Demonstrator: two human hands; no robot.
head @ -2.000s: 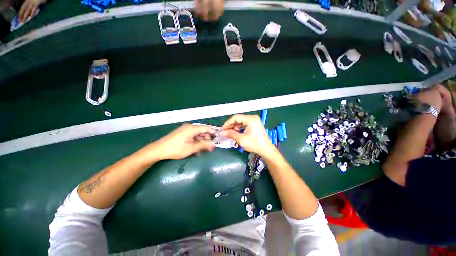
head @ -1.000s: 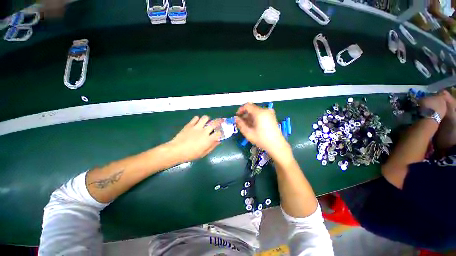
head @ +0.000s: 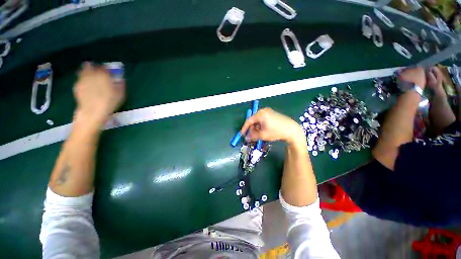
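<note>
My left hand [head: 98, 95], blurred, is over the green belt at the left. It holds a housing whose white and blue end [head: 115, 72] shows beyond the fingers; the rest is hidden under the hand. My right hand [head: 270, 126] is over the near bench, its curled fingertips at several loose blue batteries [head: 236, 139]; whether it grips one cannot be told. Wired board assemblies [head: 251, 156] lie just below it, with thin dark wires and small white discs [head: 246, 200] trailing towards me.
A blue-ended housing [head: 42, 90] lies on the belt, far left. Pale housings [head: 293, 49] lie across the belt. A pale rail [head: 202, 98] divides belt and bench. A heap of wired parts [head: 337, 124] lies right, beside another person's arm [head: 397, 124]. Red stools stand lower right.
My left hand has moved from the bench, left and over the rail, with the housing. My right hand has let go of the housing and moved down to the batteries.
</note>
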